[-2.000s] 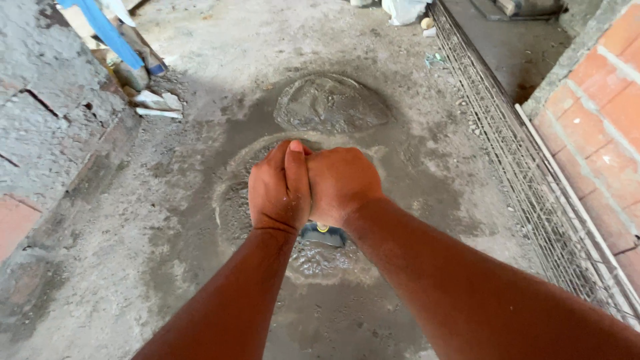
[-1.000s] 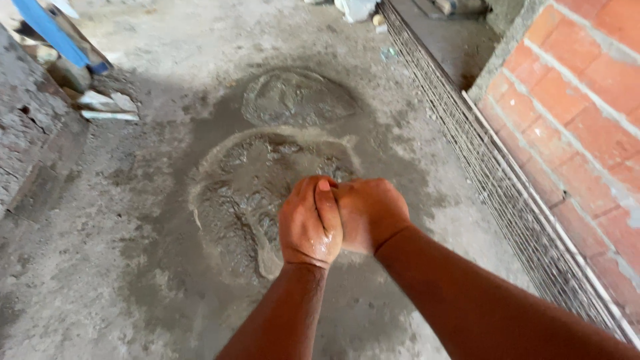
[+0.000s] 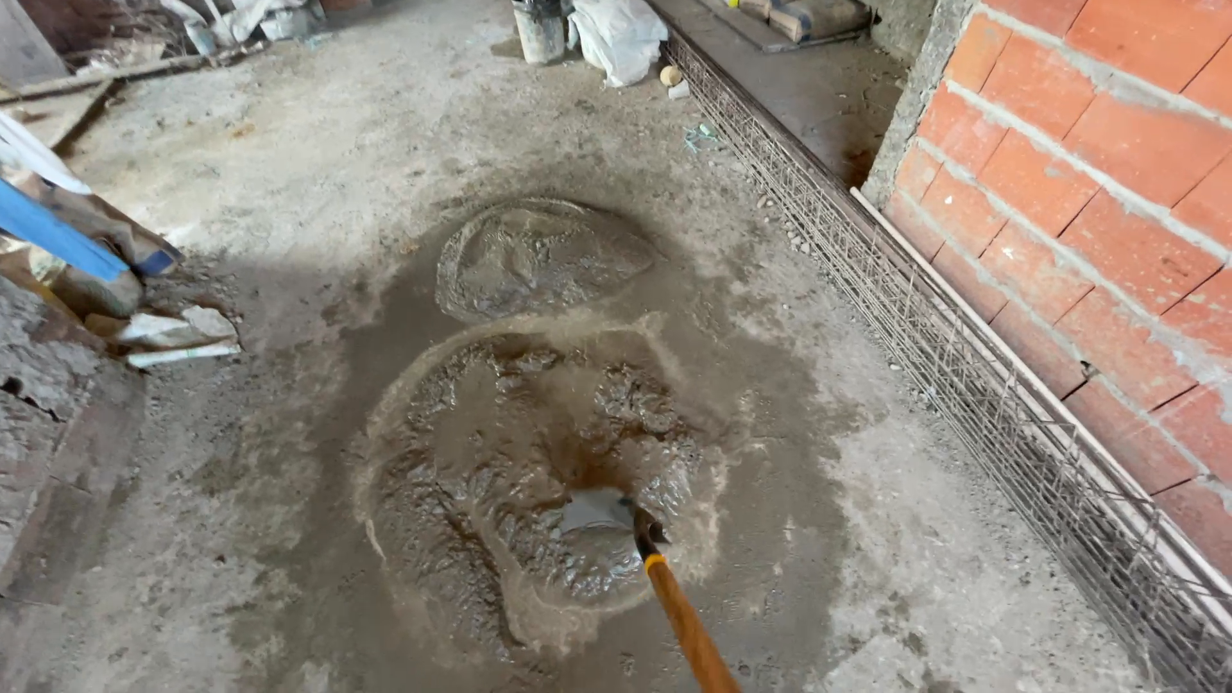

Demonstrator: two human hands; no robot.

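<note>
Neither of my hands shows at this moment. A wooden tool handle (image 3: pixel 688 621) with a yellow band comes in from the bottom edge, right of the middle. Its dark metal socket meets a blade (image 3: pixel 599 508) that lies partly sunk in a wet mortar heap (image 3: pixel 443 481); the tool's exact kind cannot be told. The heap is spread in a ring-like patch on the concrete floor, with a pale rim around it. Just beyond it lies a smaller smooth mound of wet mortar (image 3: pixel 539 255).
Long steel rebar cages (image 3: pixel 866 298) run along the right, beside a brick wall (image 3: pixel 1088 192). A bucket (image 3: pixel 539 34) and a white plastic sack (image 3: pixel 621 38) stand at the back. Torn bags (image 3: pixel 178 332) lie at the left, near a rough wall base (image 3: pixel 58 433).
My two clasped hands, over the mortar in both earlier frames, have gone out of view. The wooden handle and the blade in the mortar now show.
</note>
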